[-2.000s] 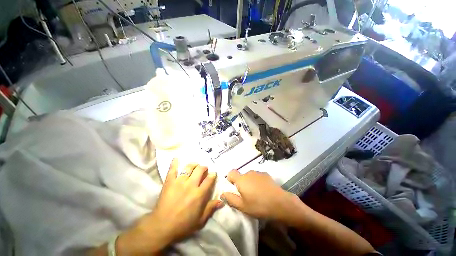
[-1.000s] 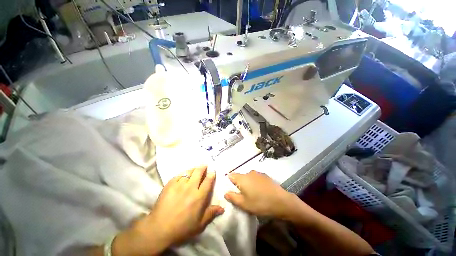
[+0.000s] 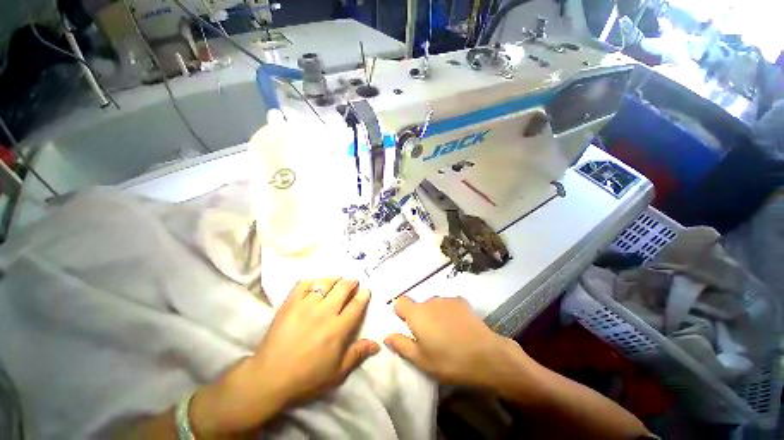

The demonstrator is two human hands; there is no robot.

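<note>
The light grey-beige garment piece (image 3: 129, 292) spreads left of the needle and over the table's front edge. My left hand (image 3: 314, 335) lies on it, fingers extended, with a ring and a wrist band. My right hand (image 3: 443, 335) rests at the cloth's right edge, thumb and index finger near the cloth; its other fingers are hidden. Whether either hand pinches the cloth is unclear in the glare. The presser foot and needle (image 3: 371, 215) of the white JACK machine (image 3: 456, 142) are beyond my hands, brightly lit. The pale yellow plastic piece (image 3: 284, 185) stands left of the needle.
A brown bundle (image 3: 475, 245) and grey metal blades (image 3: 438, 196) lie right of the needle. A control panel (image 3: 607, 174) is at the table's right end. A white perforated basket (image 3: 619, 331) with grey-beige pieces stands at right. Another machine (image 3: 159, 26) is behind.
My left hand has shifted slightly, and its fingers lie a little differently on the cloth. My right hand has stayed nearly in place. The cloth at left has moved slightly.
</note>
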